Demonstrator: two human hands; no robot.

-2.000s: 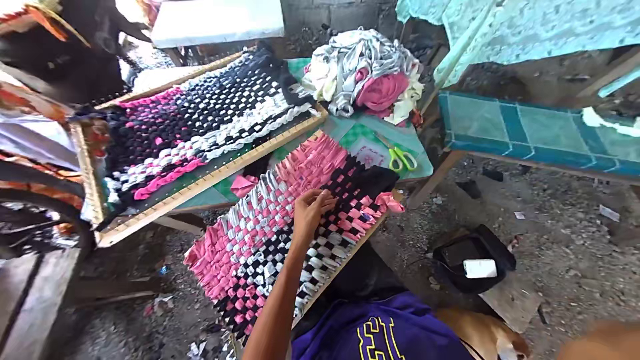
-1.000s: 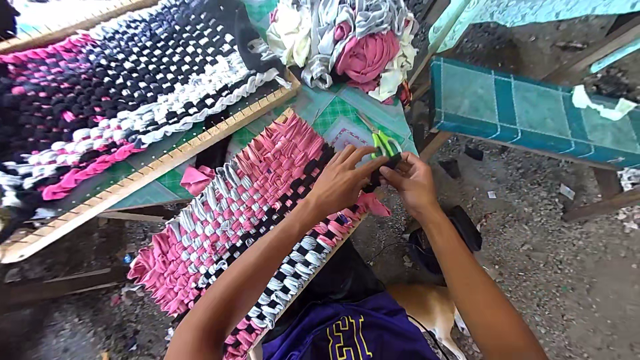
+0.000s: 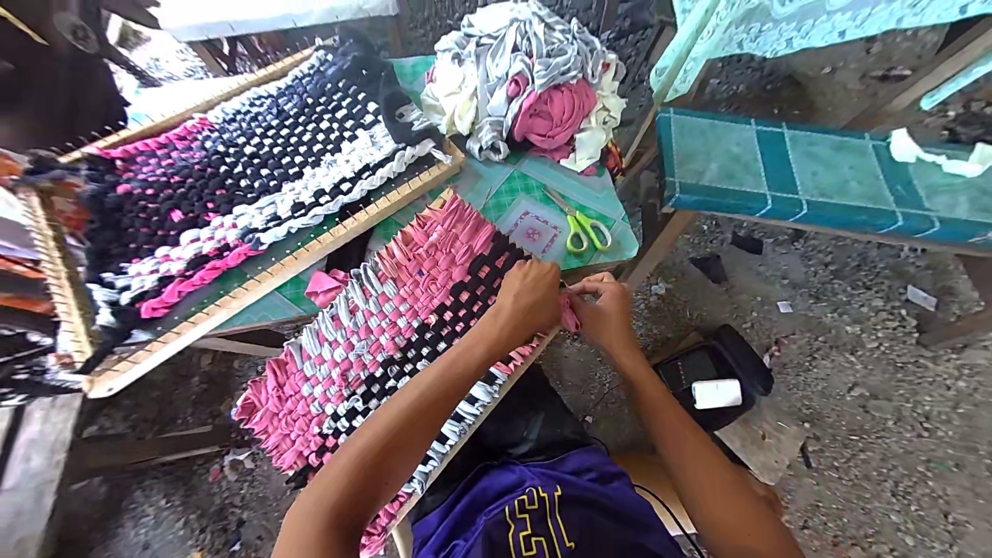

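A woven rag mat (image 3: pixel 395 310) of pink, black and grey fabric strips lies tilted on a small wooden frame across my lap. My left hand (image 3: pixel 531 291) is at the mat's right end, its fingertips pinching the edge of the fabric there. Close beside it, my right hand (image 3: pixel 604 306) pinches a pink fabric strip (image 3: pixel 570 313) at the frame's corner; the fingertips of both hands nearly meet, and the exact grip is partly hidden. Green-handled scissors (image 3: pixel 587 232) rest on the table just above my hands.
A larger nailed wooden frame (image 3: pixel 271 291) with a black, white and pink mat stands at left. A heap of fabric strips (image 3: pixel 535 85) sits on the green-covered table (image 3: pixel 504 190). At right are a covered bench (image 3: pixel 814 174) and a black bag (image 3: pixel 713 372) with a white object on it.
Two seconds ago only my left hand was in view at the mat's middle. My right hand has since come in, and both hands have moved from near the scissors down to the mat's right corner.
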